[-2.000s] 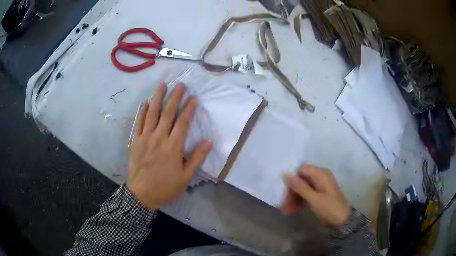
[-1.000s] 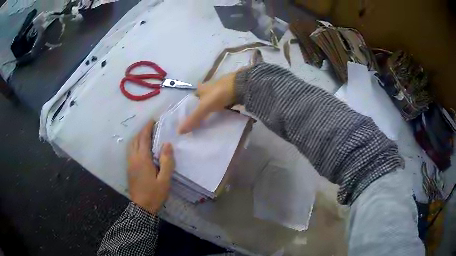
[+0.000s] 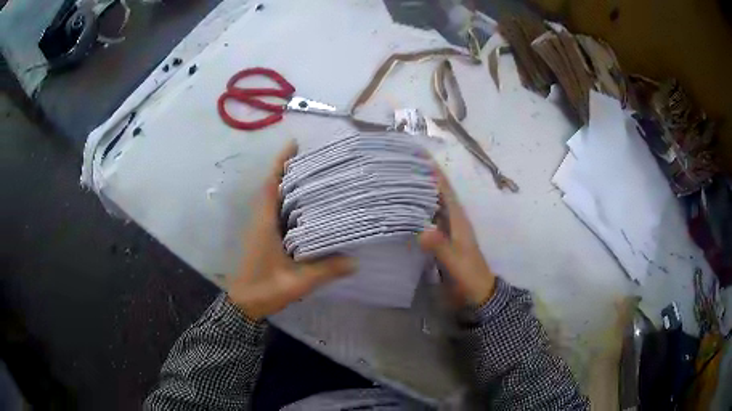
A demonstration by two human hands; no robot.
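A thick stack of pressed pockets [image 3: 361,193] is tilted so its layered grey-white edges show, with a pale flat face at its lower front. My left hand [image 3: 277,253] grips the stack's left side, with the thumb across the front face. My right hand [image 3: 459,241] grips its right side, with the thumb at the front edge. Both hands are bare and slightly blurred. The stack's underside is hidden.
Red-handled scissors [image 3: 261,99] lie behind the stack on the white cloth-covered table [image 3: 176,160]. A beige-brown cloth strip [image 3: 463,135] curls at the back. White sheets [image 3: 614,185] and brown cloth bundles [image 3: 574,60] are at right. Small tools [image 3: 670,345] lie at lower right.
The stack lay flat with its white top showing; now it is tilted up between both hands. My right hand has moved from the stack's far edge to its right side.
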